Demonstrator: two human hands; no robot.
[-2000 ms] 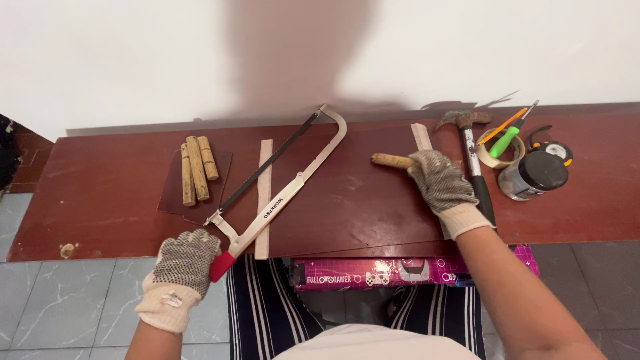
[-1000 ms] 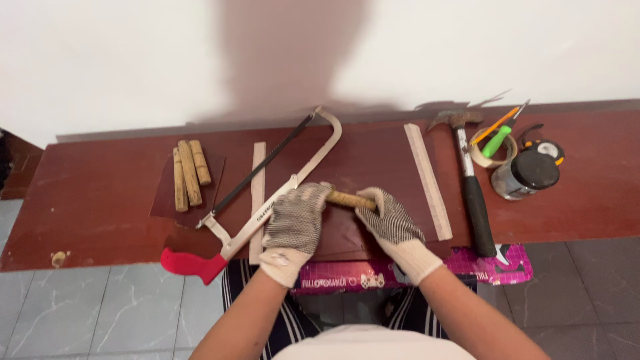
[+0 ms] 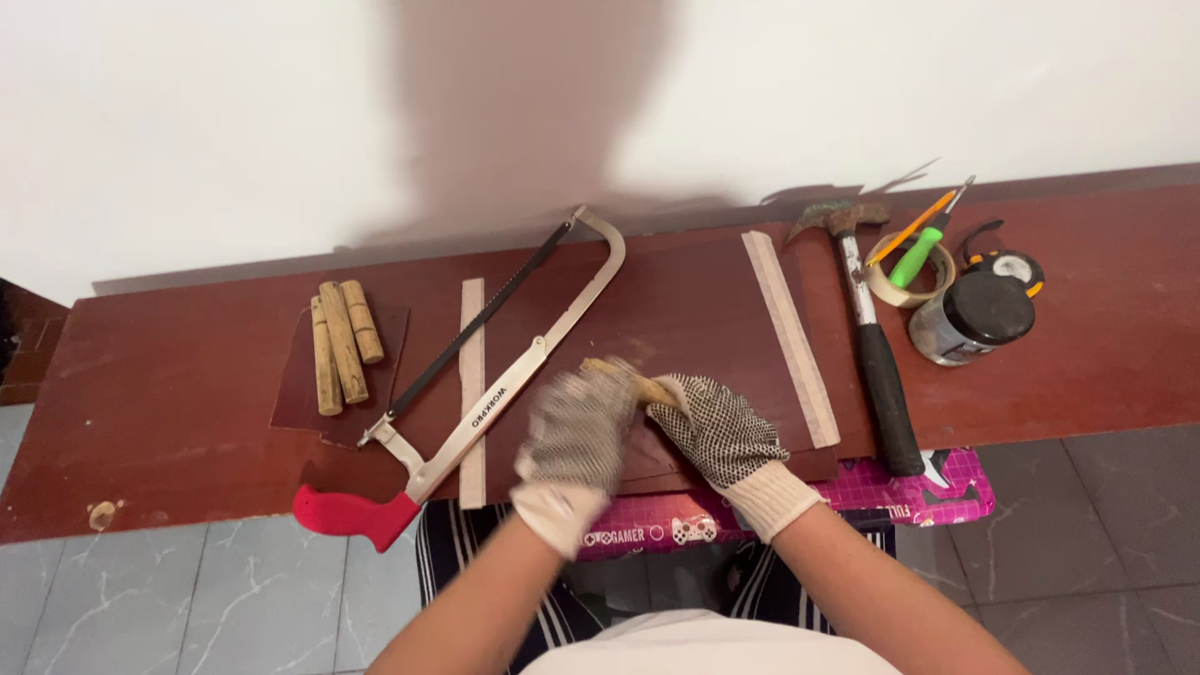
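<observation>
Both hands wear dotted knit work gloves. My right hand [image 3: 717, 427] grips one end of a short wooden stick [image 3: 652, 388] over a dark sheet [image 3: 684, 309]. My left hand [image 3: 583, 431], blurred, is closed around or against the stick's other part; its exact hold is unclear. A bow saw [image 3: 502, 394] with a red handle lies left of my hands, across a strip of masking tape [image 3: 472, 375]. Another tape strip [image 3: 792, 342] runs along the sheet's right side. Several cut wooden sticks [image 3: 342, 342] lie on a smaller dark sheet [image 3: 380, 394] at the left.
A claw hammer [image 3: 867, 337] lies right of the sheet on the reddish board [image 3: 187, 394]. Beyond it are a masking tape roll [image 3: 900, 292], a green-handled screwdriver [image 3: 917, 258], an orange pencil [image 3: 914, 225], a tape measure [image 3: 1012, 267] and a black-lidded jar [image 3: 975, 319]. A wall stands behind.
Two seconds ago my left hand was at the saw's handle and my right held the stick away to the right. Both hands have since come together at the stick. Light dust now shows on the sheet.
</observation>
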